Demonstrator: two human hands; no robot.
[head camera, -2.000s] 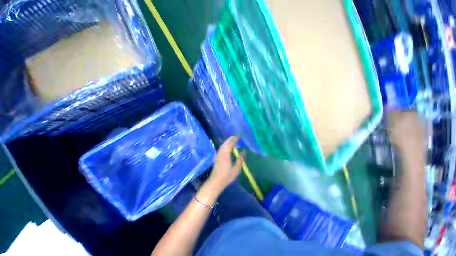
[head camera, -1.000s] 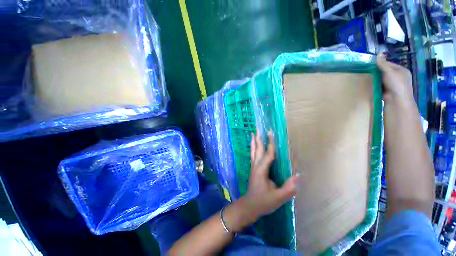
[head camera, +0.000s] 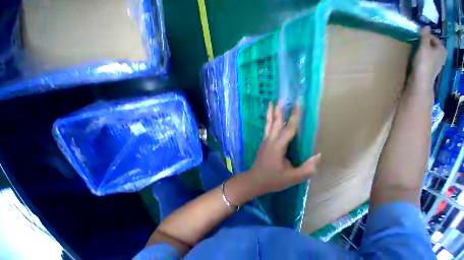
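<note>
A green crate (head camera: 319, 101) wrapped in clear plastic film stands tilted in front of me, with a flat brown cardboard sheet (head camera: 356, 96) inside it. My left hand (head camera: 285, 157) lies against the crate's near-left wall, fingers spread on the film-covered side and thumb at the rim. My right hand (head camera: 430, 53) is closed on the crate's far right rim corner; its fingertips are partly hidden. No plastic parts show on the cardboard.
A film-wrapped blue crate (head camera: 224, 101) stands against the green crate's left side. A smaller film-lined blue crate (head camera: 132, 142) is at the left. Another blue crate (head camera: 102, 73) with cardboard (head camera: 84, 33) is upper left. Metal racks (head camera: 447, 188) stand at the right. A yellow line (head camera: 205, 25) crosses the floor.
Both hands have come onto the green crate, which has turned and tilted. Since one second ago, its far end has moved up and right in view, with my right hand on the rim.
</note>
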